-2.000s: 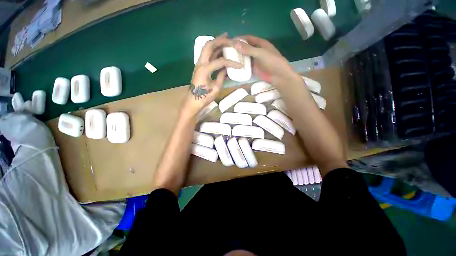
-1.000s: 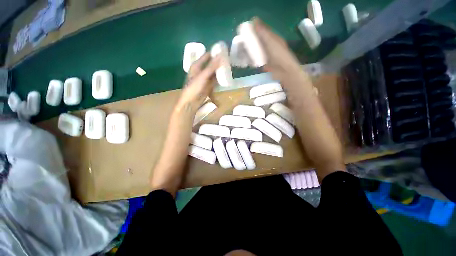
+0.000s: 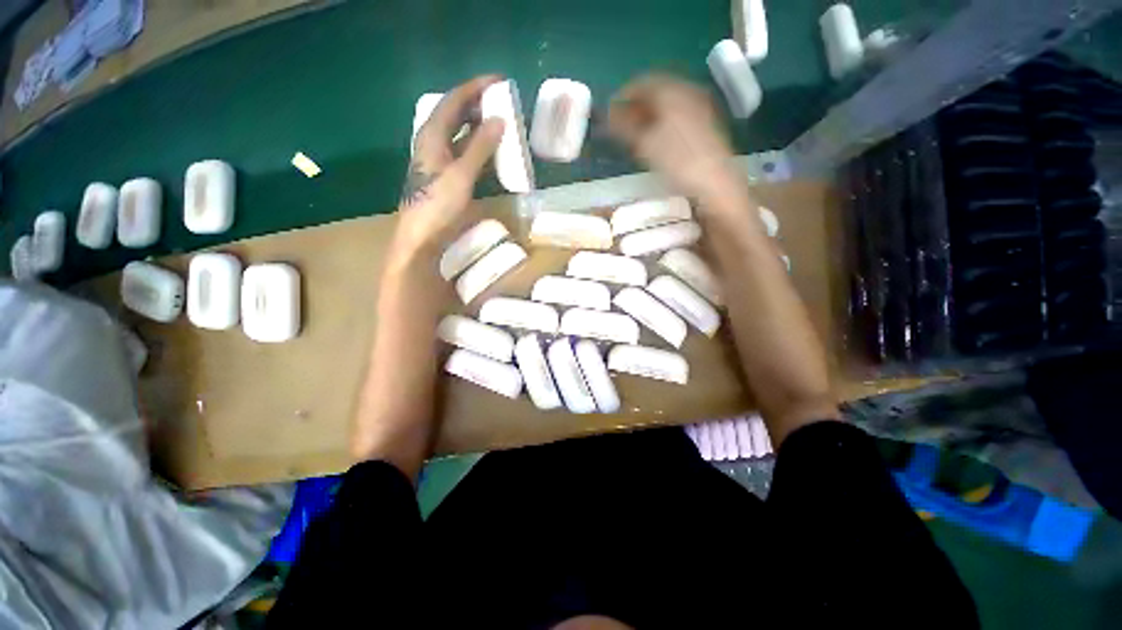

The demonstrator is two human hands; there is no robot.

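Observation:
My left hand (image 3: pixel 449 154) holds a white charging case (image 3: pixel 506 133) on edge between thumb and fingers, over the near side of the green belt. Another white case (image 3: pixel 562 119) lies broad face up on the belt just right of it, and one more (image 3: pixel 428 113) is partly hidden behind my left hand. My right hand (image 3: pixel 671 127) is blurred over the belt, its fingers bent; whether it holds anything cannot be told. Several cases on edge (image 3: pixel 571 292) lie clustered on the cardboard bench cover (image 3: pixel 357 283) between my forearms.
Three cases (image 3: pixel 214 291) lie face up at the bench's left. More cases (image 3: pixel 209 197) and a pale scrap (image 3: pixel 306 164) are on the belt (image 3: pixel 357 111). Black trays (image 3: pixel 1021 209) and a metal bar (image 3: pixel 911 92) are at right. A person's pale sleeve (image 3: pixel 74 455) is at left.
My right hand has let go of the case it held up and moved right. A case now stands on edge at the cluster's back. The belt's left cases and scrap have shifted left.

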